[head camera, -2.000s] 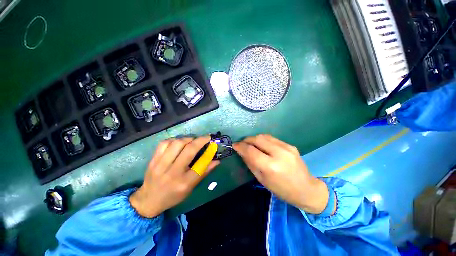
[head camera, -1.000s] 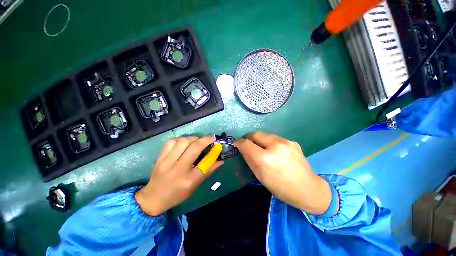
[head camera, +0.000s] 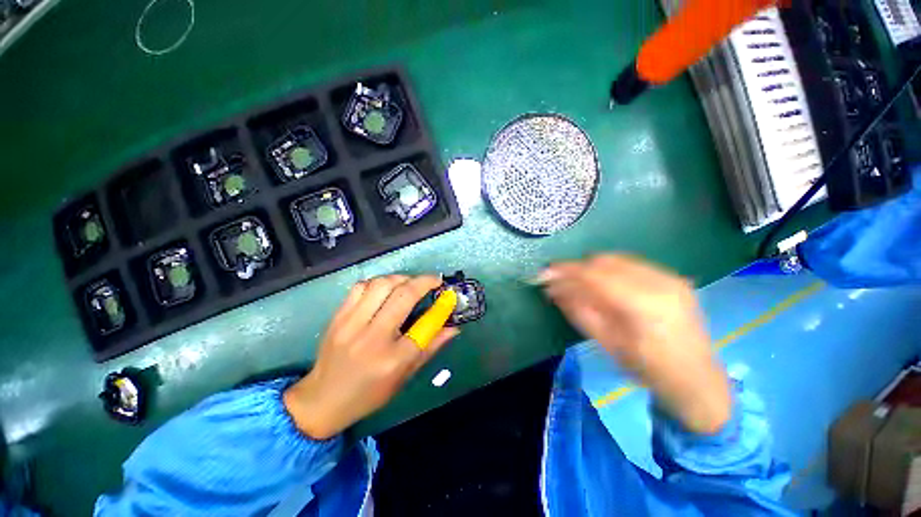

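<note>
A small black square housing is in the fingers of my left hand, low over the green mat. A yellow finger cot covers one left finger. My right hand is blurred and apart from the housing, to its right; a thin pale thing seems to show at its fingertips, too blurred to name. An orange electric screwdriver with a black nose hangs at the upper right, touched by no hand. A round dish of silvery grains sits beyond the housing.
A black tray of housings lies at the left, with one empty pocket. A loose housing lies below it. A round white piece touches the dish. A small white piece lies nearer me. Stacked slotted trays and another person's blue sleeve are right.
My right hand has left the housing and moved right. My left hand still holds the housing. The orange screwdriver has come into view at the upper right. The bench view has shifted slightly.
</note>
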